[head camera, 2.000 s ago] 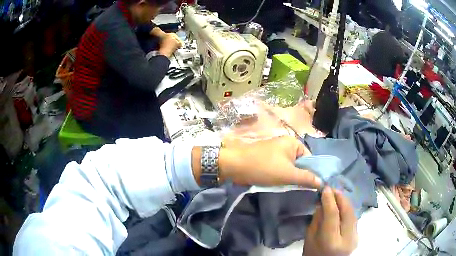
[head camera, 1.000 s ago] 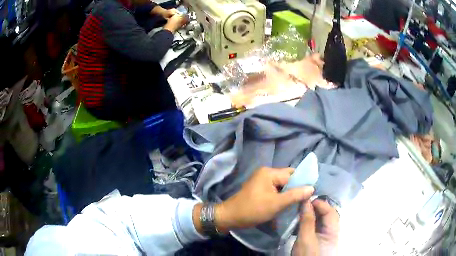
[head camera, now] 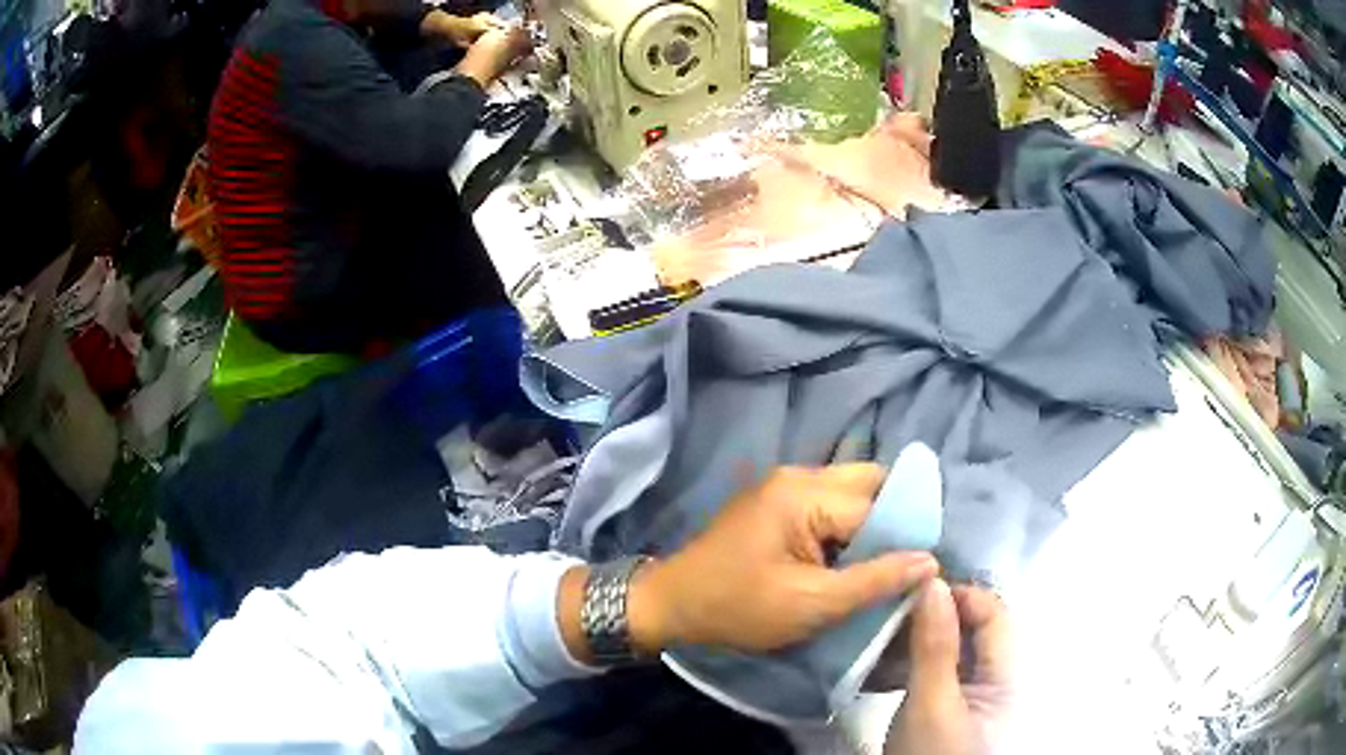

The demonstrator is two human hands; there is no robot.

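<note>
A large dark grey garment piece (head camera: 1033,295) lies in soft folds over the table and toward me. My left hand (head camera: 760,568), with a watch on the wrist, pinches the light blue-grey facing (head camera: 903,509) at the garment's edge. The facing's rounded tip stands up above my fingers. My right hand (head camera: 952,671), cut off by the bottom edge and washed out by the lamp, pinches the same edge beside my left thumb. A narrow white line of piping runs down from the fingertips.
A yellow-and-black screwdriver (head camera: 645,307) lies beyond the cloth. Peach fabric (head camera: 797,199) lies partly under clear plastic. A cream sewing machine (head camera: 657,74) and a green box (head camera: 827,67) stand at the far side. A person (head camera: 347,162) sits at the left. A dark hanging object (head camera: 964,118) is above the cloth.
My hands have come down and toward me from the earliest frame, with the facing still pinched. The garment now spreads farther over the table. Since the last frame the hands have barely moved.
</note>
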